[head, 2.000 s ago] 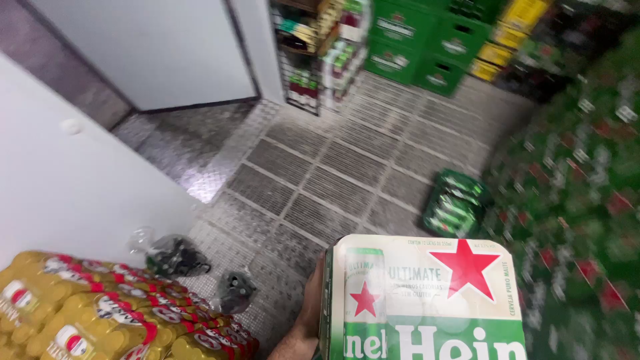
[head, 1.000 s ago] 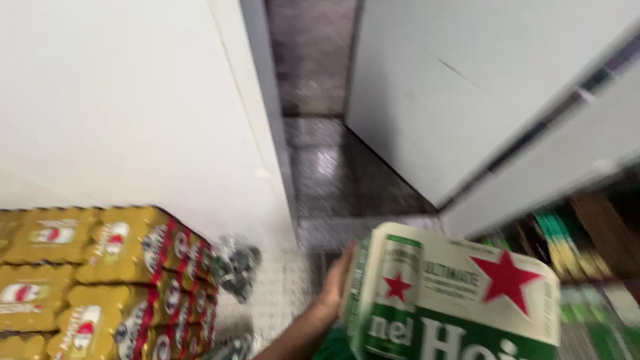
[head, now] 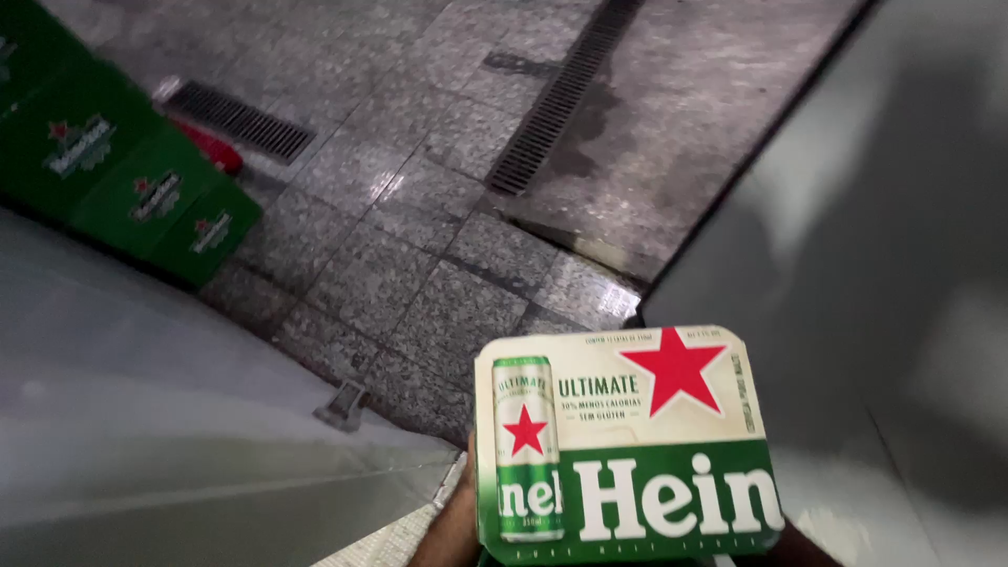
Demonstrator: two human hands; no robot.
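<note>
A green and cream Heineken cardboard beer carton (head: pixel 669 441) with a red star is held up at the lower middle of the view. My left hand (head: pixel 465 504) grips its left side; the fingers are mostly hidden by the carton. On the right side, my right hand (head: pixel 799 547) supports the carton low down, where only a little of the hand or wrist shows and the fingers are hidden.
Green Heineken crates or boxes (head: pixel 153 193) stand at the upper left, beside a red object (head: pixel 211 150). A light panel with a metal fitting (head: pixel 342 405) lies left, a grey door (head: pixel 882 315) right. Metal floor grates (head: pixel 551 102) cross the granite tile floor (head: pixel 378 276).
The view has moved from the room with stacked gold can packs to the doorway and the tiled floor beyond. The carton stays held in front of me.
</note>
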